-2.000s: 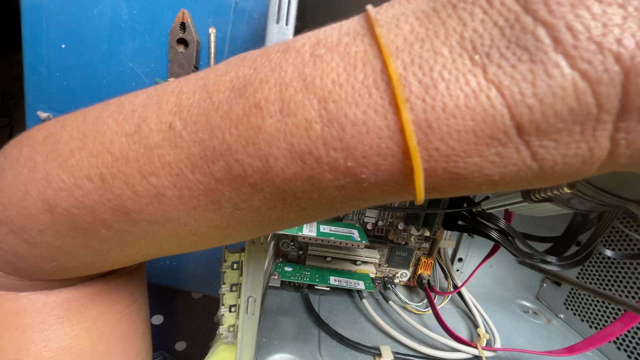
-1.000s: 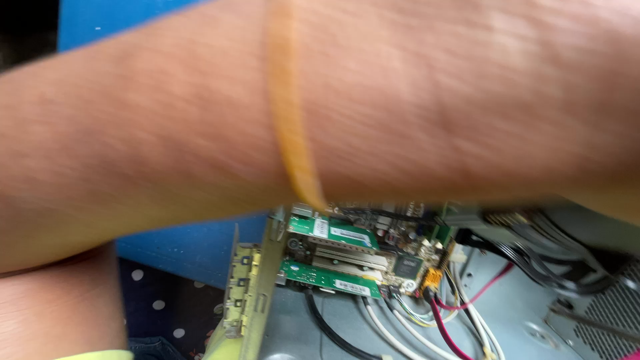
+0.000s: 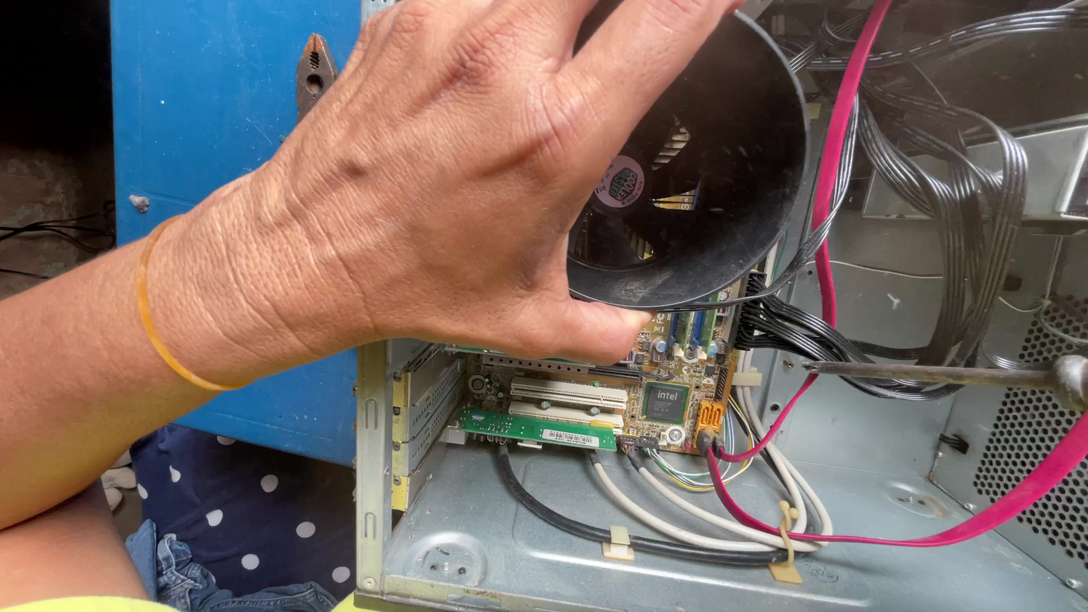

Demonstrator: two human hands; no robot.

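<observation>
My left hand reaches in from the left, back of the hand up, with a yellow rubber band around the wrist. It grips the rim of a round black plastic fan duct, its thumb at the lower edge and its fingers over the top. A fan with a round label sits inside the duct. Below lies the motherboard of an opened computer case, with a green expansion card at its lower edge. At the right, a screwdriver shaft points left; my right hand is out of view.
Bundled black power wires and a magenta flat cable cross the right side. White and black cables run along the metal case floor. Pliers lie on the blue surface at upper left. Spotted cloth shows at lower left.
My left forearm, which crossed the whole upper view before, has drawn back to the left. The hand on the fan duct has come into sight.
</observation>
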